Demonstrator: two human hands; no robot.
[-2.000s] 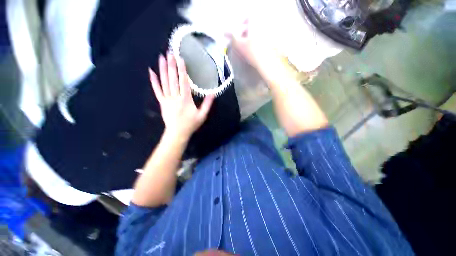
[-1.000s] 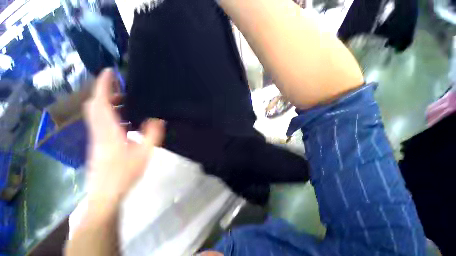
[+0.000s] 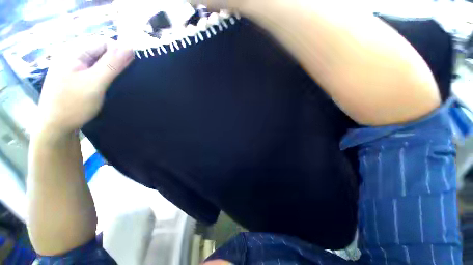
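Note:
A black garment [image 3: 223,119] hangs spread out in front of me, its top edge lined with white toothed trim [image 3: 181,43]. My left hand [image 3: 93,77] grips the garment's upper left corner, at the left end of the trim. My right hand [image 3: 220,6] is at the top edge of the picture, at the right end of the trim, partly cut off; its fingers are hidden or blurred, so its grip cannot be told. My right forearm crosses over the garment's upper right part.
A white padded surface [image 3: 129,194] lies below the garment at the lower left, with a blue strip [image 3: 94,165] beside it. The background at the top is bright and blurred.
The view has swung round. The garment, earlier lying on the white board, is now raised and spread before me. My left hand, open before, has closed on its trimmed edge.

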